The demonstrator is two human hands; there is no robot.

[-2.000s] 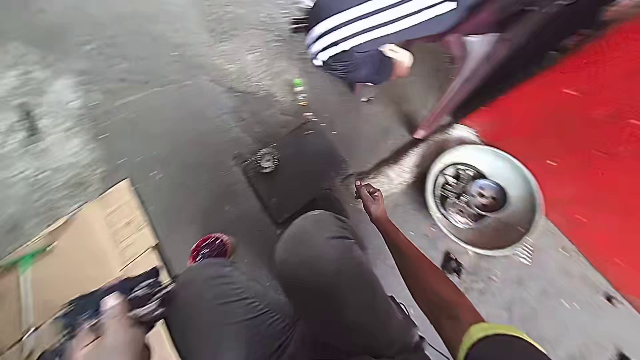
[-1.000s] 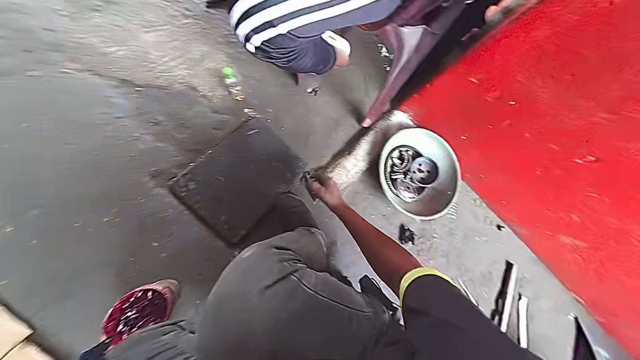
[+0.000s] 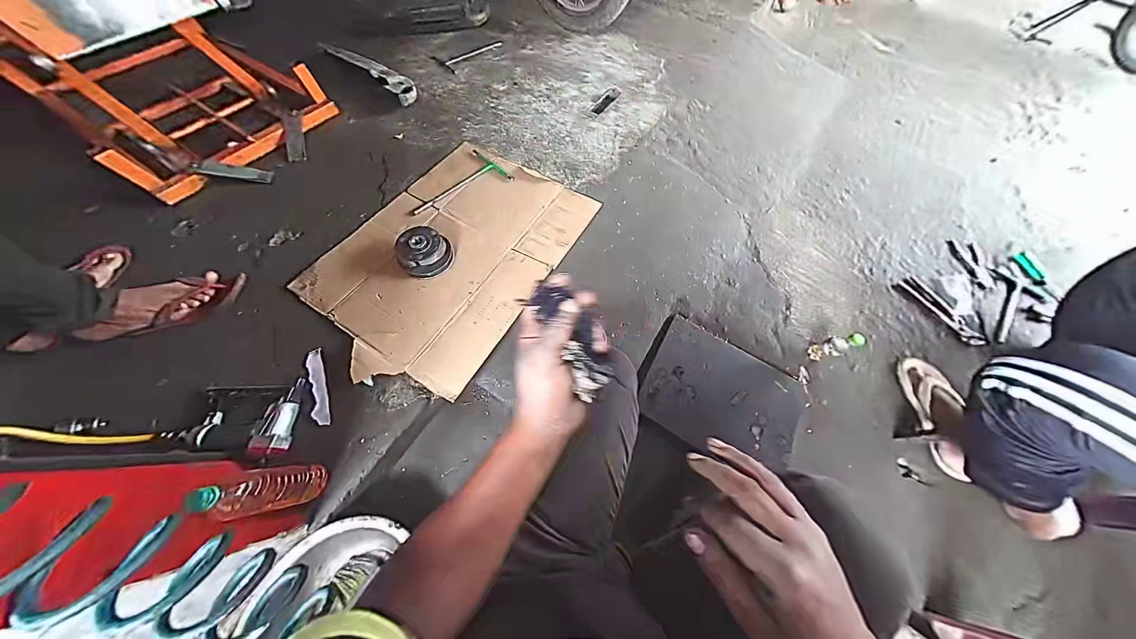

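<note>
My left hand [image 3: 548, 368], blurred by motion, is closed around a bunched dark rag [image 3: 584, 355] over my left knee. Fingers apart, my right hand [image 3: 768, 541] hovers over my lap with nothing seen in it. Between and beyond my knees a dark flat slab [image 3: 723, 382] lies on the floor. To the left of the rag is a flattened cardboard sheet [image 3: 479, 302]. On it sit a round dark metal machine part [image 3: 424, 251] and a T-handle wrench with a green handle [image 3: 461, 184].
An orange metal stand [image 3: 142, 115] is at upper left, near a person's sandalled feet [image 3: 169, 306]. Lower left are a red surface [image 3: 160, 532], a plastic bottle [image 3: 271, 493], a coiled teal hose [image 3: 204, 568] and a pale basin [image 3: 355, 532]. A person's striped-clothed leg [image 3: 1047, 408] and several tools [image 3: 985, 297] are right.
The view has swung widely. My right hand, earlier reaching down beside the dark slab, is now over my lap. The cardboard sheet has come fully into view.
</note>
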